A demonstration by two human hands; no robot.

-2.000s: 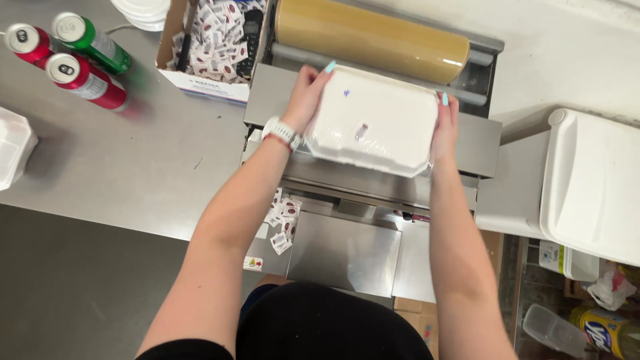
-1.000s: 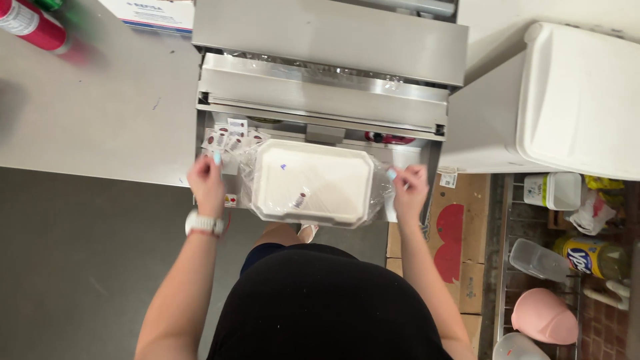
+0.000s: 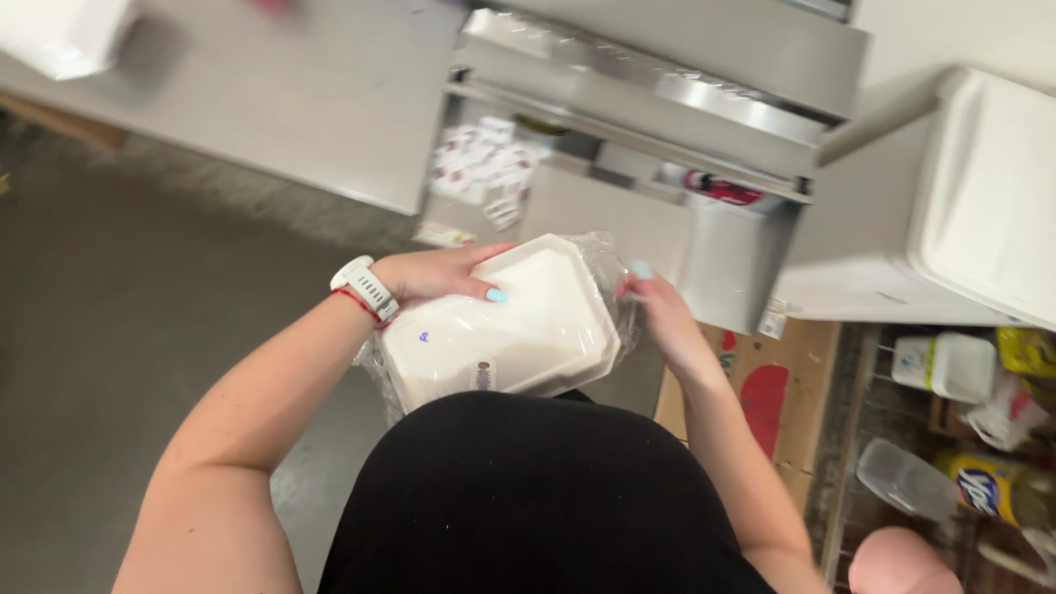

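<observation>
A white lidded takeaway container [image 3: 528,322] with a small label and a purple mark is held tilted against my black shirt. Clear plastic film [image 3: 606,256] clings round it and bunches at both ends. My left hand [image 3: 445,276] grips its upper left side, thumb on top. At the right end, my right hand [image 3: 656,309] pinches the loose film between its fingers. Beyond them stands a stainless-steel wrapping machine [image 3: 660,115], with small printed packets [image 3: 483,165] lying in its open lower part.
A steel counter [image 3: 313,99] runs to the left, with a white container [image 3: 70,33] on it. A white lidded bin [image 3: 982,198] stands right of the machine. Lower right, a rack holds plastic tubs [image 3: 907,478] and a yellow-labelled bottle [image 3: 990,487]. A cardboard box [image 3: 780,396] stands below the machine.
The container has come off the machine towards my body and turned. My left hand has moved from beside it onto it. Two seconds ago both hands held it over the machine. The view has shifted.
</observation>
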